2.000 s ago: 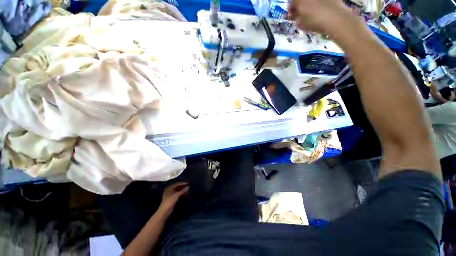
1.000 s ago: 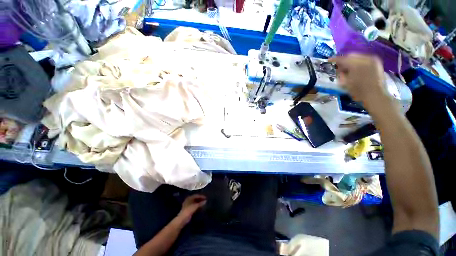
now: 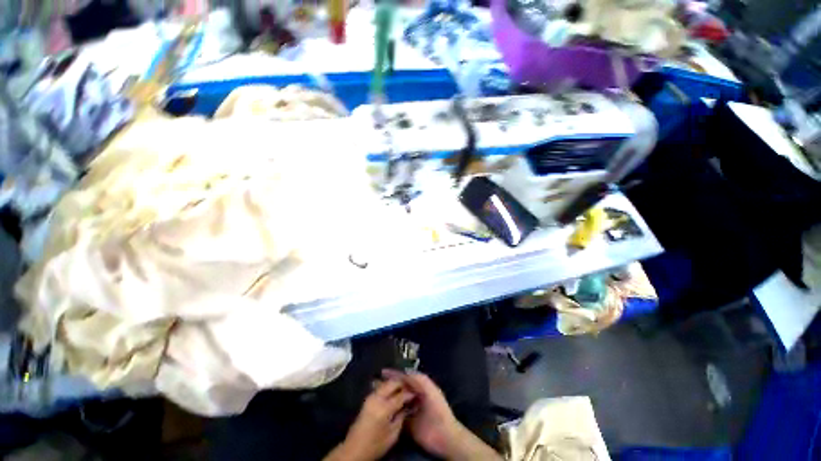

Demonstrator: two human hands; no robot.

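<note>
My left hand (image 3: 379,416) and my right hand (image 3: 434,416) are together over my lap, fingers curled and touching. Whether they hold something small between them cannot be made out. The large cream garment (image 3: 171,270) lies heaped on the left of the table, its front folds hanging over the edge. The sewing machine (image 3: 504,126) stands beyond, to the right of the garment. The view is blurred.
A black smartphone (image 3: 498,211) lies on the machine table (image 3: 405,302). A yellow item (image 3: 587,229) is at the right table end, with fabric scraps (image 3: 594,302) below. Purple cloth (image 3: 558,61) is beyond the machine. Cream cloth (image 3: 558,432) lies low at the right.
My right hand has come down from over the machine head to my lap and now meets my left hand. The head view has shifted. The garment heap looks much the same.
</note>
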